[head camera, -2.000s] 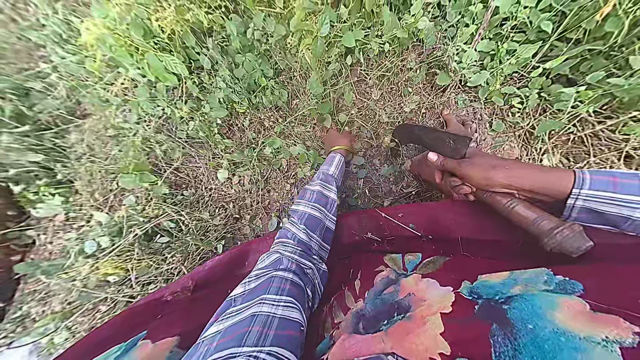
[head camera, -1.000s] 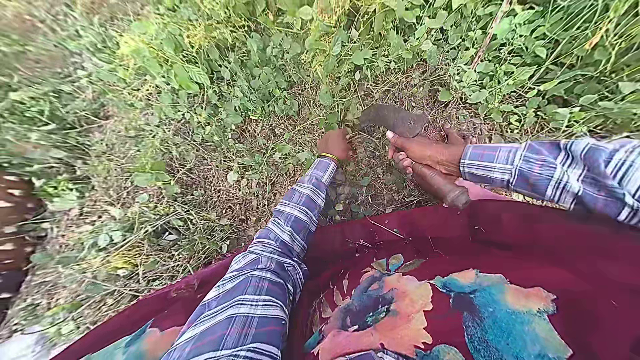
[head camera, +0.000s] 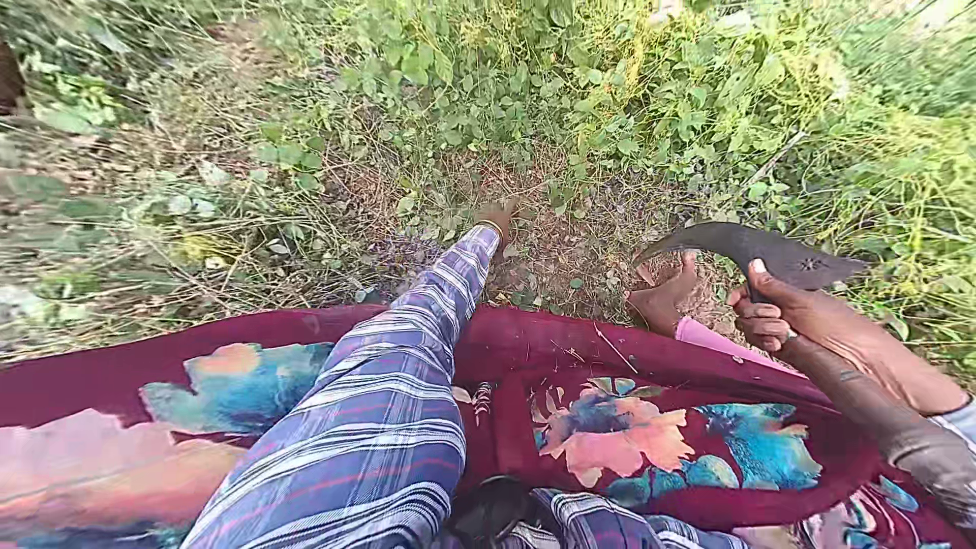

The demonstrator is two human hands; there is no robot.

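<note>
A sickle with a broad, curved dark metal blade and a thick brown handle is at the right. My right hand is closed round its handle just below the blade, the thumb against the blade's base. The blade's tip points left, over a bare foot. My left hand, with a yellow bangle at the wrist, reaches down to the ground among low green plants and dry stems. Its fingers are blurred and partly hidden, so whether they hold a stem is unclear.
Dry grass and cut stems cover the ground at the left. Taller weeds stand at the far side and right. A maroon floral cloth spreads over my lap. A thin stick leans among the plants at the upper right.
The sickle, close by my left hand one second ago, has moved away to the right in my right hand. My left hand remains low at the ground. The view has shifted.
</note>
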